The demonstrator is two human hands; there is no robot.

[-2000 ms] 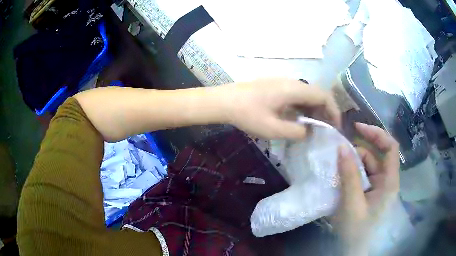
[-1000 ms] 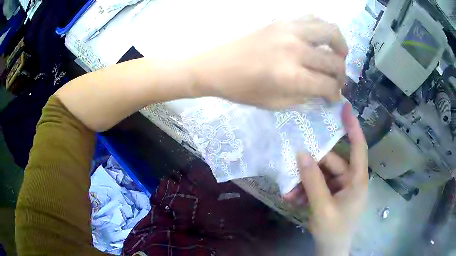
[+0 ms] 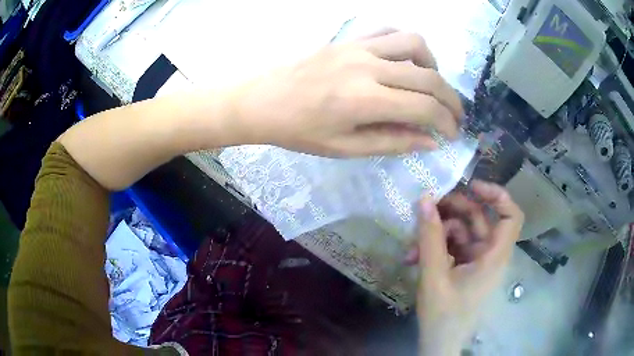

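Observation:
A white lace panel (image 3: 334,184) with a raised floral pattern lies over the table's front edge, its right end at the dark needle area (image 3: 490,142). My left hand (image 3: 354,97) lies over the panel's upper edge, palm down, fingertips near the needle area; its fingertips are partly hidden. My right hand (image 3: 466,243) is at the panel's lower right corner, thumb on the cloth and fingers curled. The pale sewing machine head (image 3: 546,59) with a green-purple label stands at the upper right.
Bright white cloth (image 3: 257,42) lies on the worn white table (image 3: 104,73). A blue bin (image 3: 156,215) with crumpled white pieces (image 3: 142,285) is beside my lap. Thread tension knobs (image 3: 601,135) are right of the machine head. Dark cloth (image 3: 42,132) is at the far left.
Since one second ago, my left hand has shifted slightly left and down over the panel. My right fingers have drawn back from the needle area. Two seconds ago, both hands held the cloth bunched up in front.

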